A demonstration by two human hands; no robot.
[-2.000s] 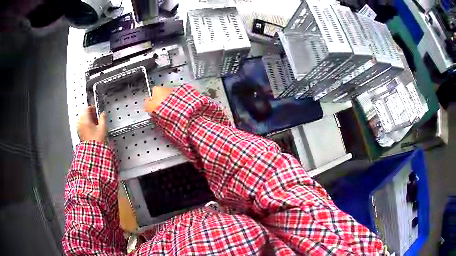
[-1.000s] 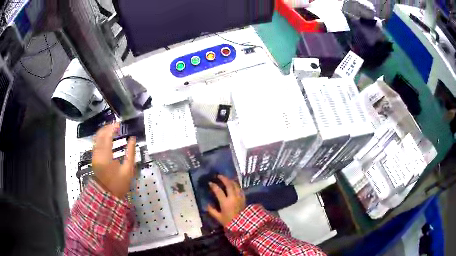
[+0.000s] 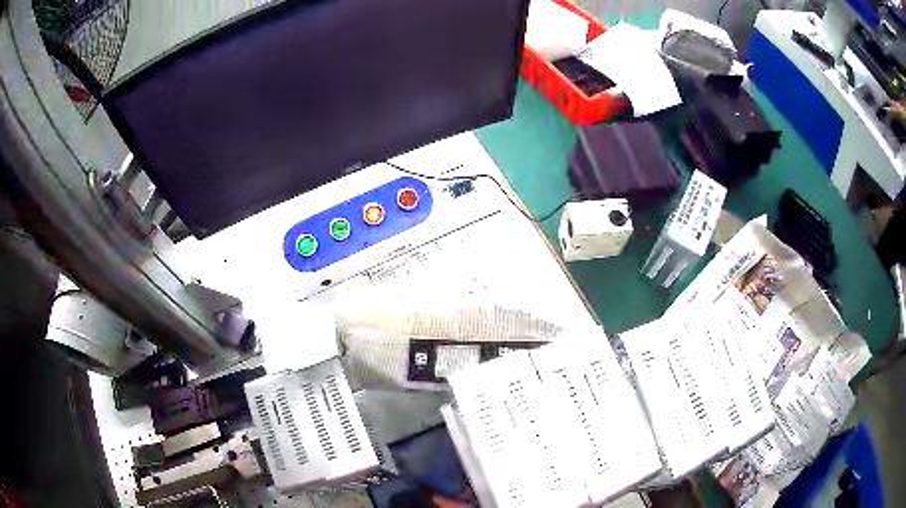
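Perforated silver-white housings [image 3: 310, 422] stand at the lower left, with larger stacks of them [image 3: 551, 427] at the bottom centre and right. Dark and silver locating blocks [image 3: 194, 458] lie on the work plate at the lower left. The rim of what looks like a housing [image 3: 189, 499] shows below them, cut off by the picture's edge. A small skin-toned bit, apparently my right hand [image 3: 444, 500], shows at the bottom edge by the dark mouse pad [image 3: 422, 466]; its grip is hidden. My left hand is out of the picture.
A black monitor [image 3: 328, 99] stands behind a blue button panel [image 3: 358, 224]. A thick grey machine column [image 3: 109, 228] slants at left. The green side table [image 3: 621, 298] holds a red bin [image 3: 566, 89], dark blocks [image 3: 624, 159] and newspaper-lined housings. A blue crate [image 3: 859, 466] is at lower right.
The view has tilted up towards the monitor. My hands left the housing in the fixture; the left then hovered by the machine and the right reached the mouse. Now the left is out of view.
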